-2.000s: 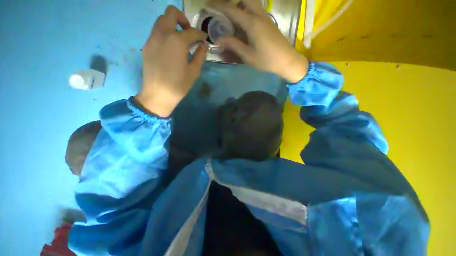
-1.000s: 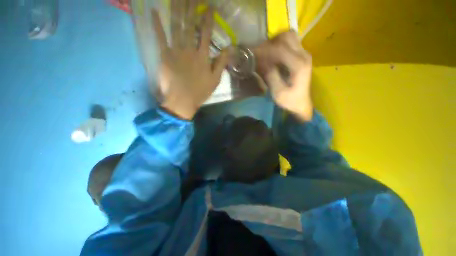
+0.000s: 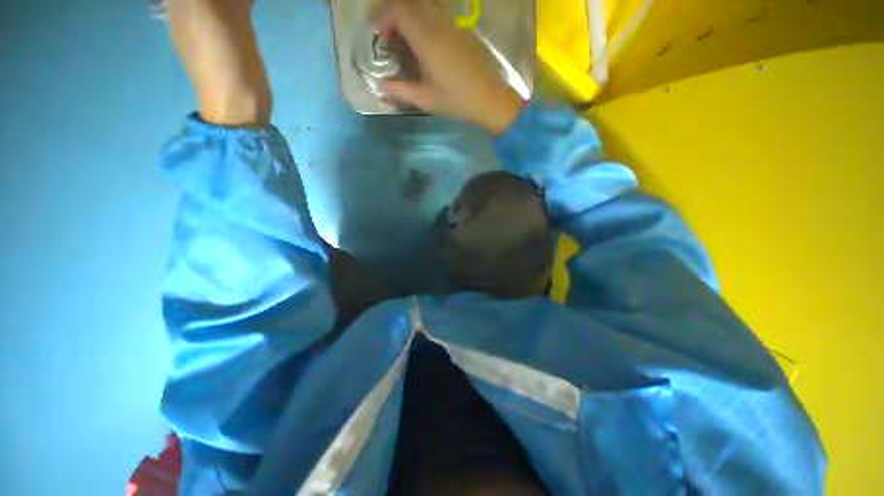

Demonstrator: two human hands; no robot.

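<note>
The shiny silver can (image 3: pixel 502 39) stands at the top centre, cut off by the top edge, with part of its yellow handle loop (image 3: pixel 468 13) showing. My right hand (image 3: pixel 436 63) reaches over the can, thumb and fingers around the round metal cap or neck (image 3: pixel 379 55) at its near left corner. The fingers partly hide it. My left hand (image 3: pixel 215 53) is left of the can, away from it, with its fingers cut off by the top edge. A small clear, shiny thing (image 3: pixel 158 9) shows beside it at the edge; I cannot tell if the hand touches it.
The yellow cabinet (image 3: pixel 737 194) fills the right side, with a white tube or bar (image 3: pixel 598 39) at its top left. My dark shoe (image 3: pixel 499 232) stands on the blue floor (image 3: pixel 78 213) below the can. A red thing (image 3: pixel 157 470) lies at the bottom left.
My left hand has left the can and moved left and up. My right hand has moved left onto the round cap or neck. The small white bottle is no longer visible.
</note>
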